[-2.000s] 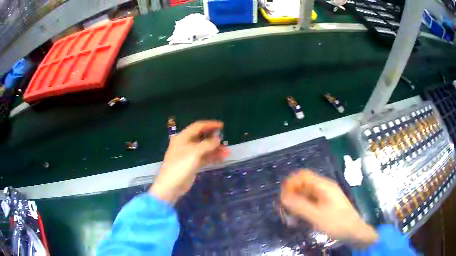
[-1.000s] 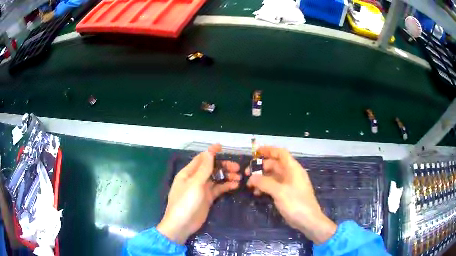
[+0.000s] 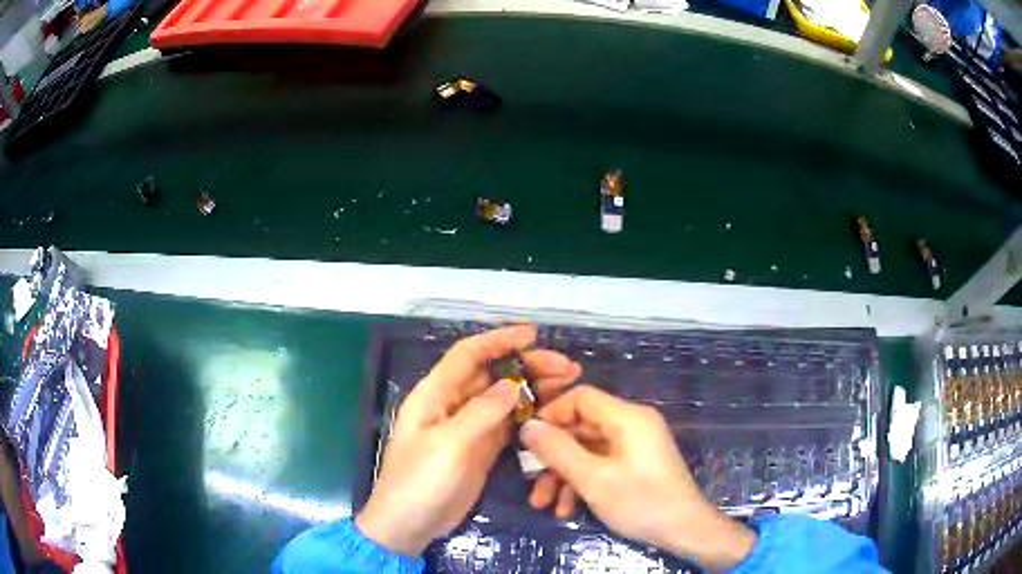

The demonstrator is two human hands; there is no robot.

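Note:
My left hand [image 3: 454,432] holds the dark upper end of a small flex circuit module [image 3: 523,401] between thumb and fingers. My right hand [image 3: 611,460] pinches the same module lower down, near its white end. The module shows a dark part, an amber middle and a white tip pointing down. Whether it is one piece or two pieces joined, I cannot tell. Both hands are bare, close together, above the dark shiny blister tray [image 3: 717,415]. The fingers hide part of the module.
Beyond the pale rail [image 3: 280,281], several small modules lie scattered on the green conveyor belt [image 3: 336,135]. A red compartment tray [image 3: 280,20] is at the far side. A red bin [image 3: 112,392] with silvery bags is left; a filled clear tray [image 3: 986,448] is right.
My hands have come together; the amber, white-ended module in my right hand now meets the dark part in my left. The view has shifted slightly, and the belt parts appear displaced.

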